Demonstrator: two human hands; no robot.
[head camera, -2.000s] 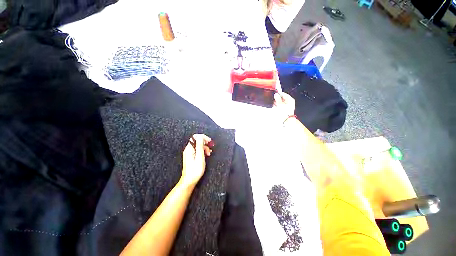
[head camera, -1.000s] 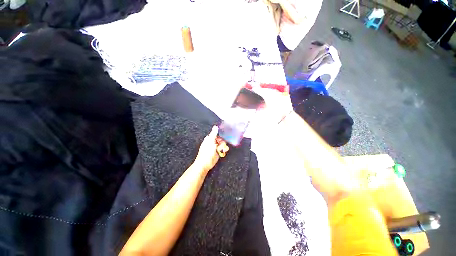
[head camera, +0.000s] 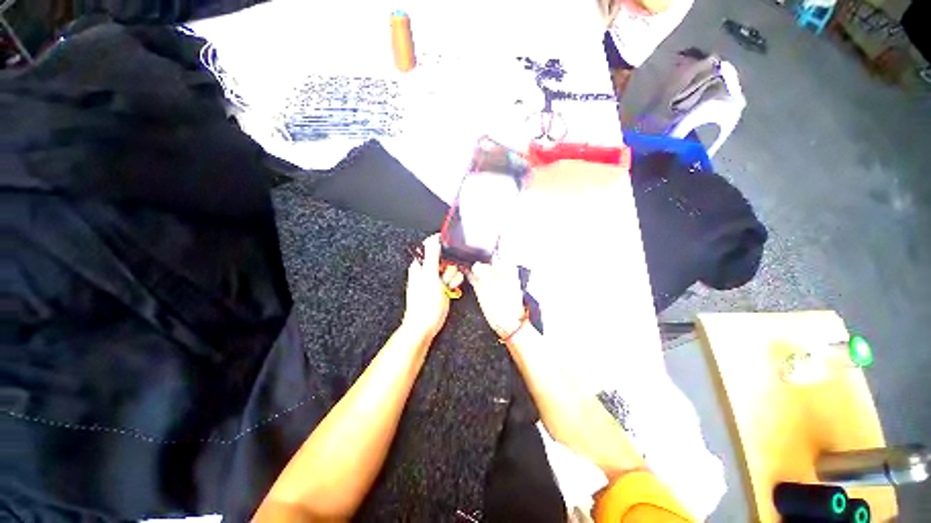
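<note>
A smartphone (head camera: 480, 209) in a reddish case is held upright over the garment, its screen lit and pale. My left hand (head camera: 429, 291) is at its lower left edge, with its fingers curled. My right hand (head camera: 497, 296) grips its lower right corner and wears a thin red band at the wrist. The charcoal speckled garment piece (head camera: 352, 281) lies under my hands and forearms. A tiny dark bit shows by my left fingertips; I cannot tell what it is.
A large black garment heap (head camera: 133, 266) lies at left. On the white table (head camera: 602, 296) are striped thread (head camera: 342, 107), an orange-brown spool (head camera: 403, 41) and a red item (head camera: 579, 154). At right, a wooden board (head camera: 776, 378) holds a metallic flask (head camera: 868, 466) and black cylinders.
My right hand has brought the phone from beside the red item to my left hand over the garment. The phone now stands upright and its screen is lit. The view has shifted slightly.
</note>
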